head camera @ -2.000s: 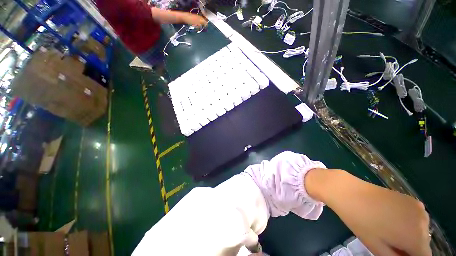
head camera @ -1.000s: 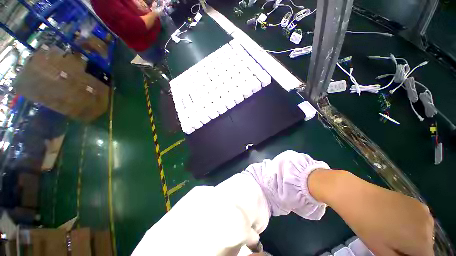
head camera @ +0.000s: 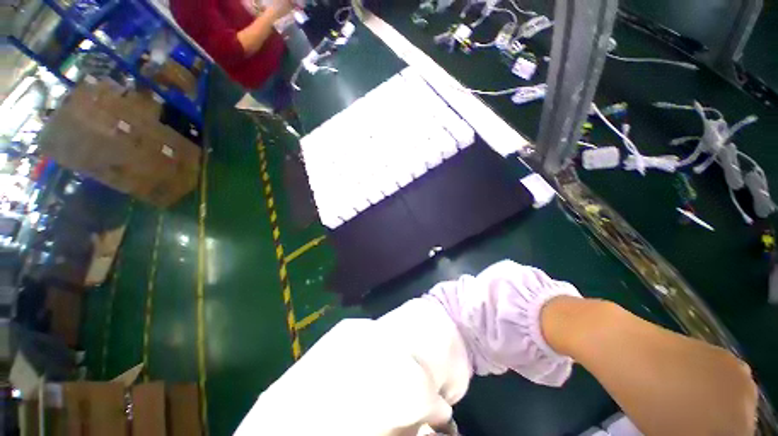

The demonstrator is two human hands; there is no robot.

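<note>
My left arm, in a white sleeve with a lilac gathered cover, reaches across the lower part of the view. The back of my left hand (head camera: 704, 387) is at the lower right; its fingers are hidden or cut off, so its grip does not show. My right hand is out of the picture. A few white housing shells (head camera: 616, 426) show at the bottom edge, partly cut off, left of my hand. A large grid of white shells (head camera: 384, 149) lies beyond my forearm, on a black tray (head camera: 426, 226).
A metal post (head camera: 576, 81) stands on the worn rail (head camera: 631, 247) right of the tray. Corded boards and white cables (head camera: 653, 162) lie on the dark green belt beyond. A person in a red top (head camera: 226, 38) stands at the upper left, near cardboard boxes (head camera: 124, 145).
The whole view has shifted slightly, so the scene sits further right. The other person's hand has drawn back from the bench towards their body. My left arm keeps nearly the same pose.
</note>
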